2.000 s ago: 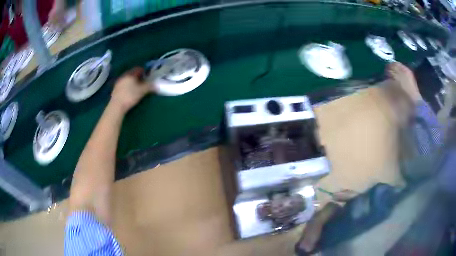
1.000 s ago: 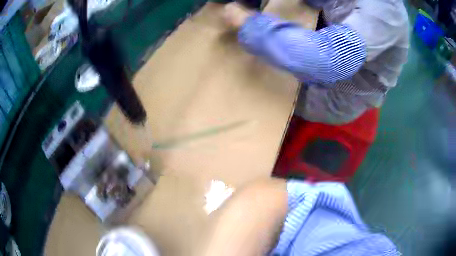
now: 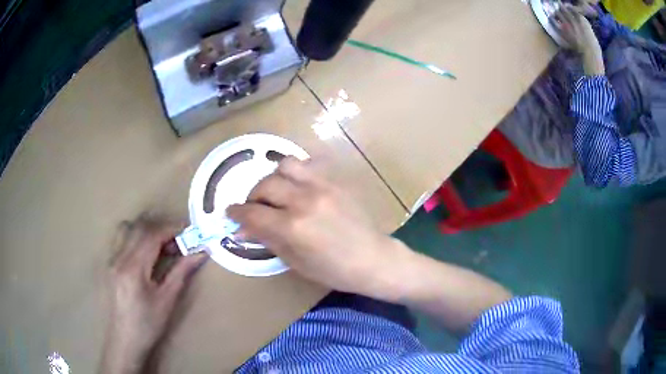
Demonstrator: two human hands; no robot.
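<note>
A round white slotted plate (image 3: pixel 201 175) lies flat on the tan table in front of me. A narrow pale bracket (image 3: pixel 194 239) runs from its centre to the tab at its left edge. My left hand (image 3: pixel 150 281) has thumb and fingers around the tab end of the bracket. My right hand (image 3: pixel 307 226) is over the plate's centre and right side, with fingertips at the inner end of the bracket. Whether the right fingertips hold anything small is hidden.
The silver screw feeder (image 3: pixel 175 91) stands behind the plate. The black electric screwdriver (image 3: pixel 325 29) hangs beside it. A green strip (image 3: pixel 402 58) and shiny tape (image 3: pixel 336 117) lie on the table (image 3: pixel 87 146). At right are a neighbouring worker's sleeve (image 3: pixel 599 131) and a red stool (image 3: pixel 504 190).
My view has turned down to the table. The plate, at the lower edge before, is now in front of me with both hands on it. The neighbour's hand is now at a white plate.
</note>
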